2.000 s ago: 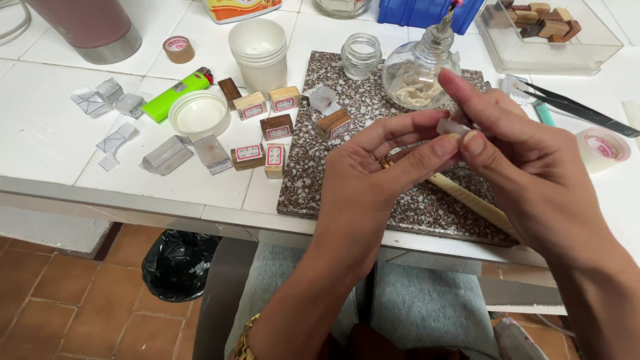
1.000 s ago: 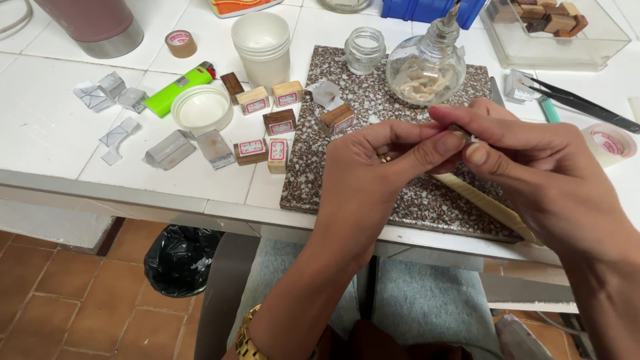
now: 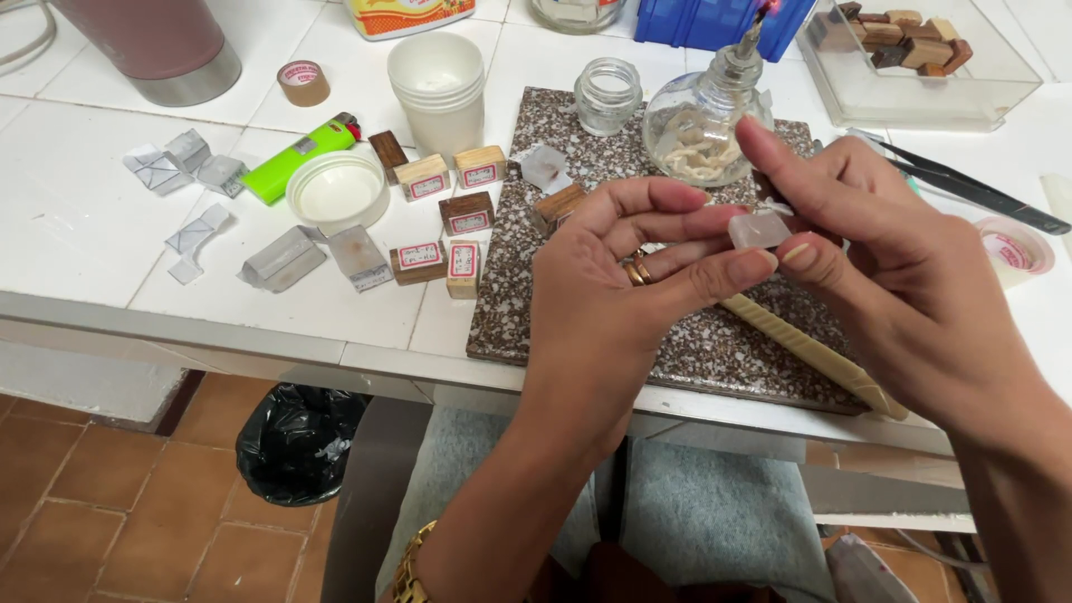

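Between the fingertips of my left hand [image 3: 620, 260] and my right hand [image 3: 879, 251] is a small translucent whitish block [image 3: 758, 229], held above a speckled stone slab [image 3: 578, 335]. Under my hands lies a cream ridged tool handle [image 3: 804, 356]. Behind them stand a glass spirit lamp [image 3: 699, 126] with a lit wick and an open glass jar [image 3: 608, 96]. Near my left hand, a wooden block [image 3: 559, 206] and a crumpled translucent piece [image 3: 546, 169] rest on the slab. Several labelled wooden blocks [image 3: 466, 213] sit left of it.
Left on the tiled bench are a green lighter [image 3: 301, 159], a white lid [image 3: 337, 191], stacked cups [image 3: 437, 92], folded translucent pieces [image 3: 285, 258] and a tape roll [image 3: 303, 82]. Right are black tweezers [image 3: 980, 186], another tape roll [image 3: 1013, 251] and a clear box [image 3: 913, 113] of wooden blocks.
The fingers of both hands have shifted around the small piece, and its pale face shows more plainly now than one second ago. My right thumb and fingers are spread wider.
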